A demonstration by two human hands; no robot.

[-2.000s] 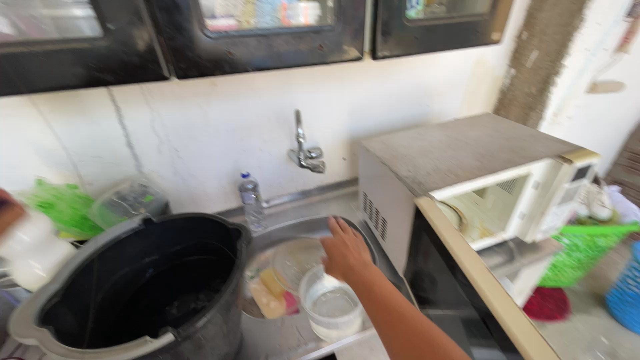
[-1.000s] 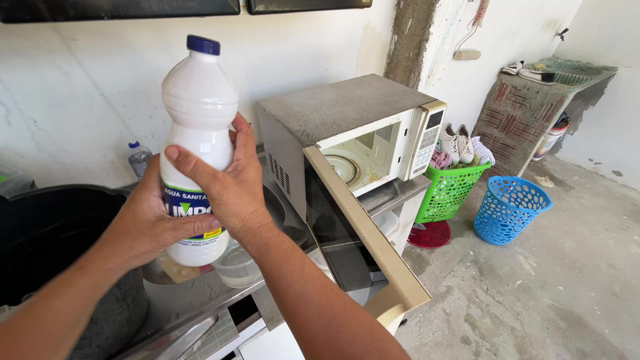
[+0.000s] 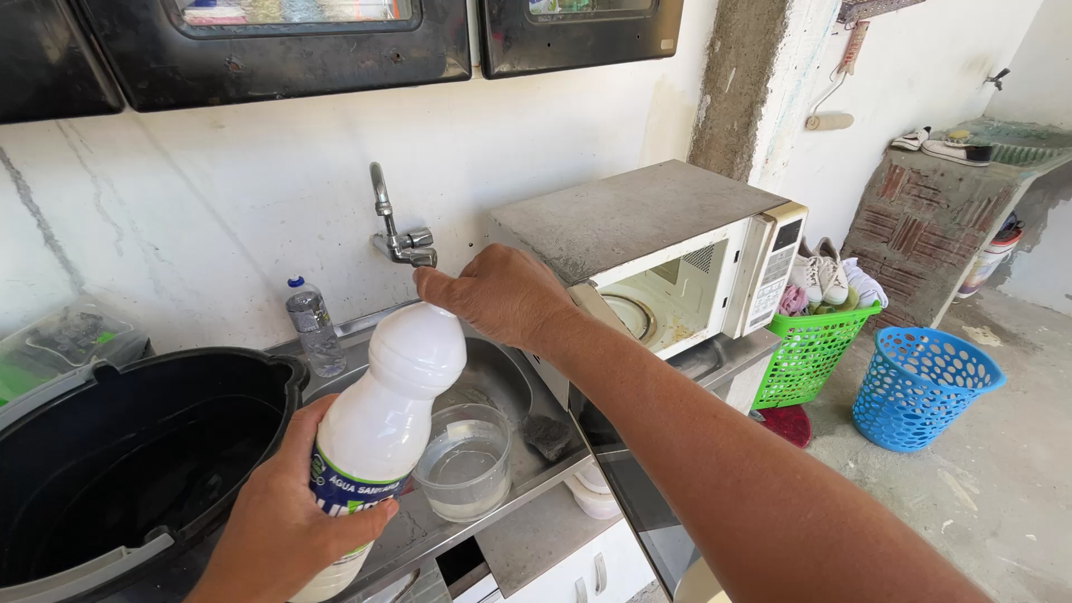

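Observation:
My left hand (image 3: 293, 502) grips a white plastic bleach bottle (image 3: 389, 402) around its labelled lower body, the bottle leaning to the right. At the bottle's top is my right hand (image 3: 502, 297), its fingers covering the neck, so the cap is hidden. Just right of the bottle, a clear plastic tub (image 3: 465, 465) of clear liquid stands at the edge of the steel sink (image 3: 494, 377). A dark scouring pad (image 3: 547, 435) lies beside the tub. To the left is a large black bucket (image 3: 289, 377) with dark liquid inside.
A microwave (image 3: 645, 209) with its door open stands right of the sink. Behind the sink are a wall faucet (image 3: 402, 243) and a clear bottle (image 3: 314, 327) with a blue cap. Black cabinets (image 3: 285, 71) hang above. Green (image 3: 816, 356) and blue baskets (image 3: 917, 385) stand on the floor.
One second ago both hands held the bottle's body; my right hand is now at its top. The bottle has gone from upright to tilted. The view has turned left since then.

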